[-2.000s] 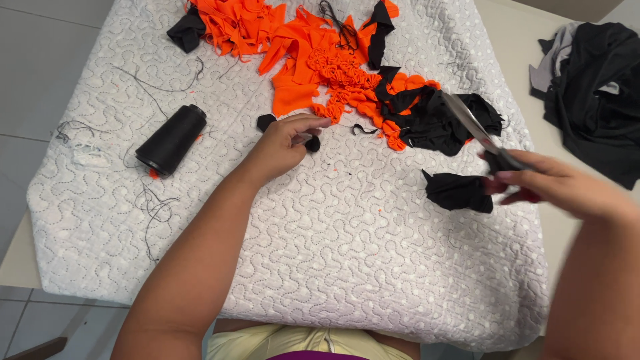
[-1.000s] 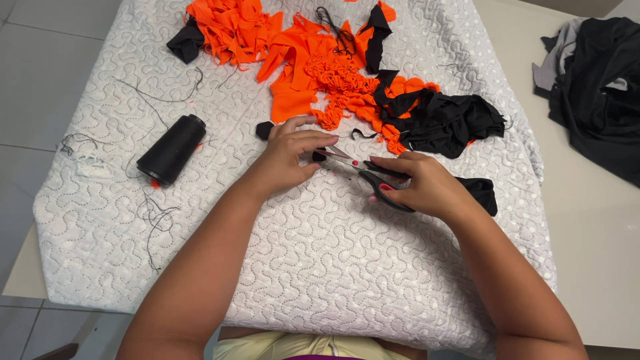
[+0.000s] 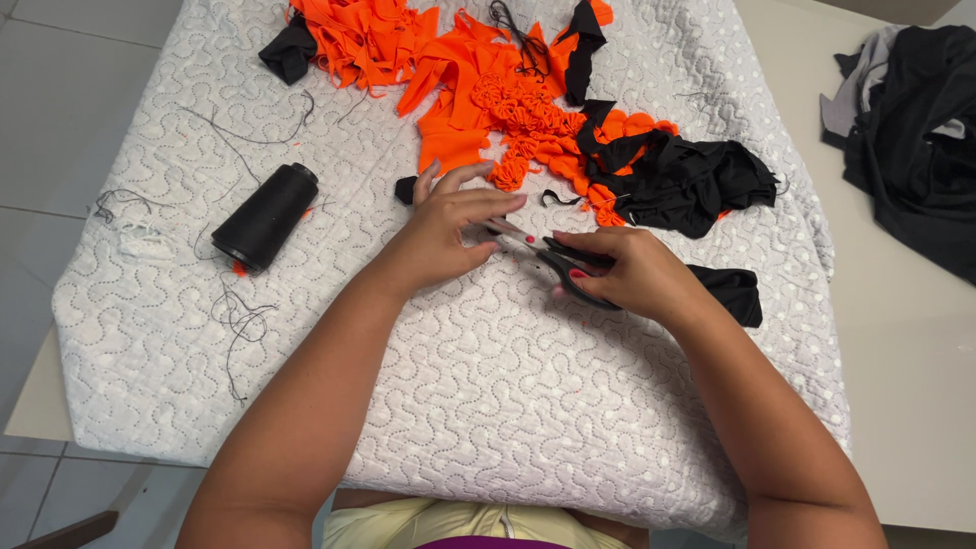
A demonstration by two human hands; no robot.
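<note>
My right hand (image 3: 629, 274) grips black-handled scissors (image 3: 568, 267) by their loops, blades pointing left toward my other hand. Around the blade tips curve the fingers and thumb of my left hand (image 3: 457, 225); a small dark piece shows there, mostly hidden, so its hold cannot be told. A small black fabric piece (image 3: 406, 190) lies just beyond my left hand. Gathered orange fabric rosettes (image 3: 526, 122) lie ahead of both hands, joined by black fabric (image 3: 694, 179) to the right. Another folded black scrap (image 3: 732, 293) is partly behind my right wrist.
A cone of black thread (image 3: 265, 217) lies on its side at the left, with loose threads (image 3: 244, 320) nearby. Orange fabric strips (image 3: 366, 38) are heaped at the far side. The quilted white cover (image 3: 534, 427) drapes over the table. Dark garments (image 3: 915, 145) lie at the right.
Two seconds ago the scissors were raised at the right, above the black scrap. My right hand has since brought them down and left, to my left hand.
</note>
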